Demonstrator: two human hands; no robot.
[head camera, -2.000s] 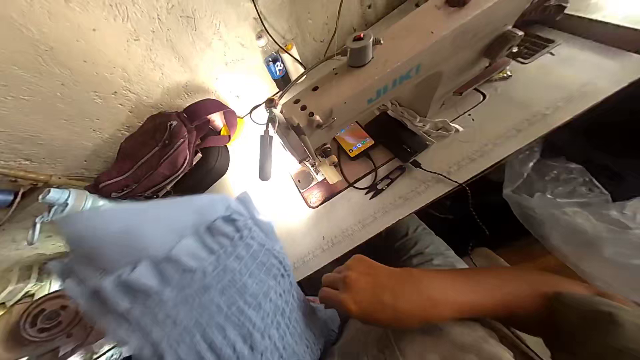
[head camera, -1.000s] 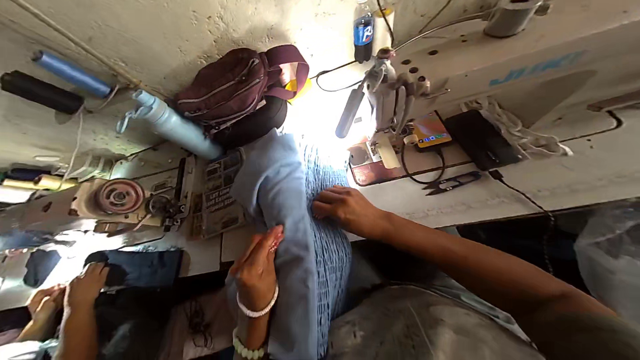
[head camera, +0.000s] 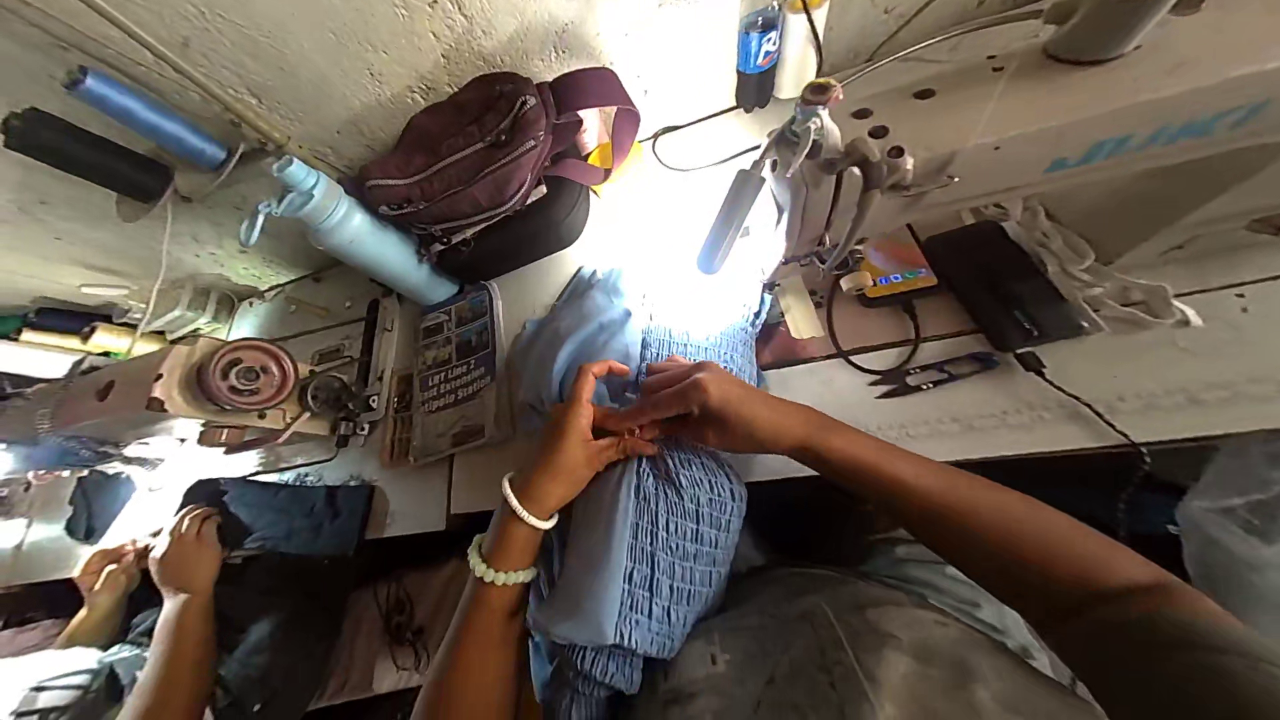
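A light blue garment with a smocked, elastic-gathered panel (head camera: 685, 540) lies over the table edge and my lap. My left hand (head camera: 590, 430), with two bracelets at the wrist, is at the seam between the smooth cloth and the smocking, thumb and forefinger curved apart. Against it, my right hand (head camera: 700, 405) pinches the garment at that seam; its fingertips partly hide the spot. The upper part of the cloth reaches toward the needle area of a Juki sewing machine (head camera: 1000, 130), where glare washes out detail.
Thread snips (head camera: 935, 374), a phone (head camera: 897, 268) and a black power bank (head camera: 1005, 285) with a cable lie right. A light blue bottle (head camera: 365, 235), maroon bag (head camera: 470, 150) and printed packet (head camera: 458, 380) stand left. A co-worker's hands (head camera: 185, 550) work at another machine (head camera: 150, 390).
The garment was held up at the left two seconds ago and now lies before me. My left hand has come into view and moved up to meet my right hand. The view has swung left.
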